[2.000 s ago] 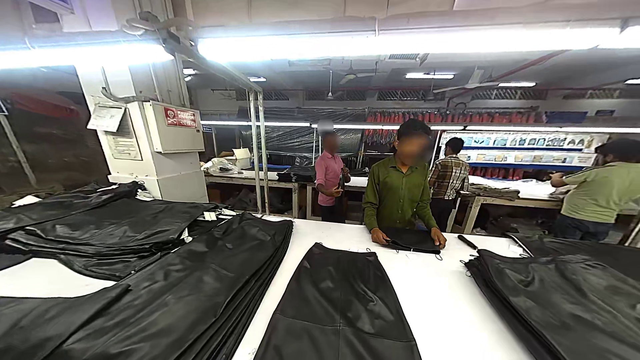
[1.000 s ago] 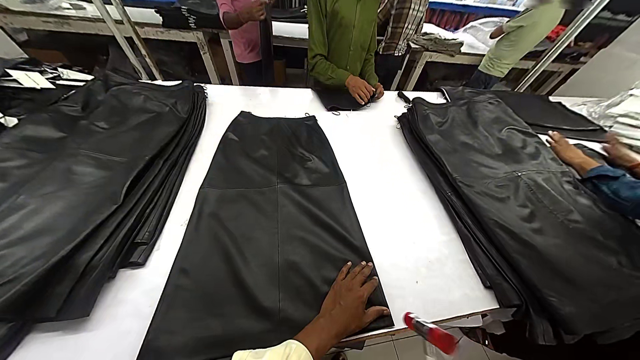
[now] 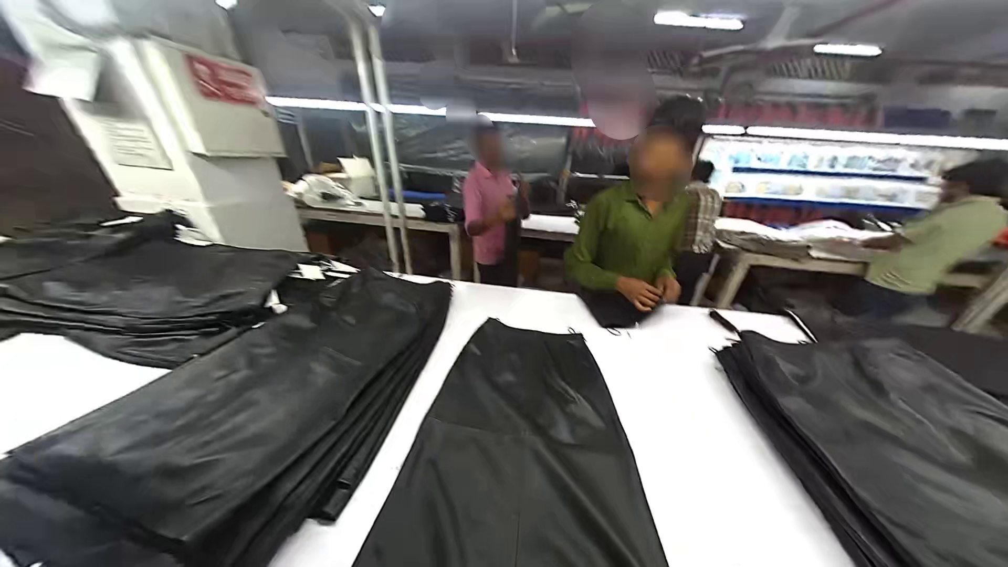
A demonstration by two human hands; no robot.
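Observation:
Neither my left hand nor my right hand shows in the head view now. A black leather-like skirt (image 3: 524, 441) lies spread out at the middle of the white table (image 3: 709, 441), its waist end pointing away from me and its near end cut off by the frame. Left of it is a thick stack of similar black garments (image 3: 236, 402). To the right lies another stack of black garments (image 3: 890, 417).
Across the table a person in a green shirt (image 3: 630, 236) handles a dark piece at the far edge. A small black object (image 3: 723, 321) lies near that edge. More black garments (image 3: 150, 283) are heaped far left. Other people stand at tables behind, beyond metal poles (image 3: 380, 150).
The view has swung up from the table. The hand that lay on the skirt's lower part, the red marker-like object and the co-worker's hands at the right are out of view.

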